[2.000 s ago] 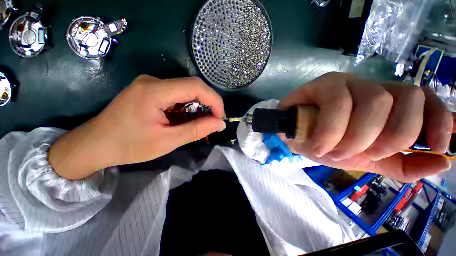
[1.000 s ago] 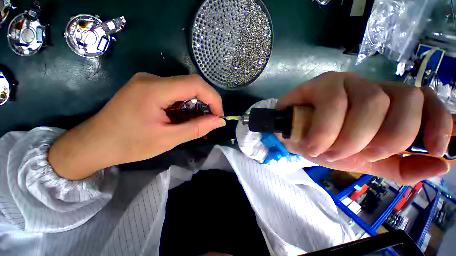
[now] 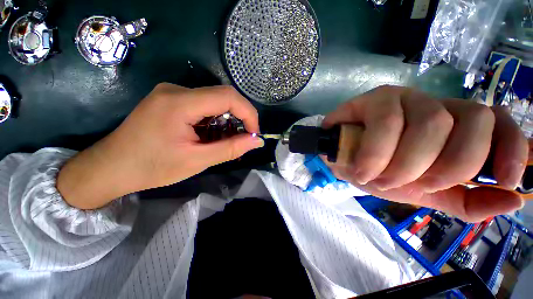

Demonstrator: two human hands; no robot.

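Note:
My left hand (image 3: 169,140) holds a small shiny housing (image 3: 225,125) between thumb and forefinger; the fingers and palm hide most of it. My right hand (image 3: 421,143) is wrapped around an electric screwdriver (image 3: 312,140) with a black nose and a tan ring. Its thin bit (image 3: 270,136) points left and reaches the tips of my left thumb and forefinger. The exact contact point is too small to tell.
A round grey perforated tray (image 3: 272,49) with many tiny screws lies behind my hands. Chrome housings (image 3: 105,41) lie at the upper left. A crumpled clear bag (image 3: 459,35) is at the upper right. Blue racks (image 3: 432,233) stand at the lower right.
My right hand and the screwdriver have shifted slightly left. My left fingertips have moved slightly left, still holding the housing.

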